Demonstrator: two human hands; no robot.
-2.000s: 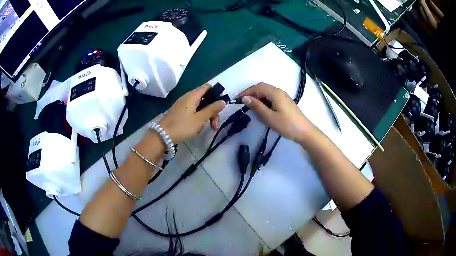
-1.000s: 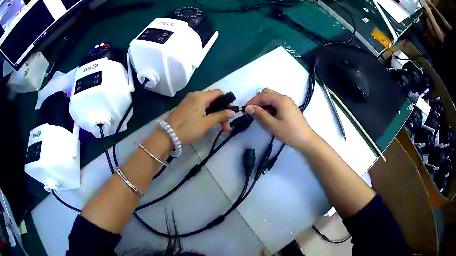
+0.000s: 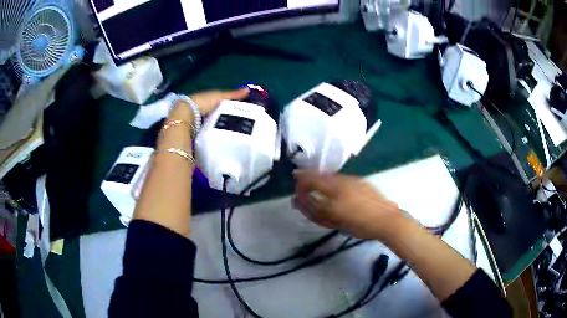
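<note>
Three white security cameras stand in a row: a right one point(image 3: 323, 127), a middle one point(image 3: 239, 146) and a left one point(image 3: 126, 180), partly behind my left forearm. My left hand point(image 3: 217, 98) reaches behind the middle camera, fingertips at its black ball head point(image 3: 260, 97), which shows small coloured lights. Its grip is partly hidden. My right hand point(image 3: 339, 202) is blurred, fingers curled, just below the right camera's base; whether it holds anything cannot be told. Black cables point(image 3: 280, 261) run over the white board point(image 3: 413, 186), with a loose connector point(image 3: 380, 266) on it.
A monitor point(image 3: 248, 18) stands at the back and a blue fan point(image 3: 45, 40) at the back left. More white cameras point(image 3: 465, 74) stand at the back right. A mouse point(image 3: 491, 202) lies on the right, near a thin stick point(image 3: 488, 248).
My view has swung left and up. My hands have parted from the cable connectors; my left hand has moved to the middle camera's head, my right hand to near the right camera's base.
</note>
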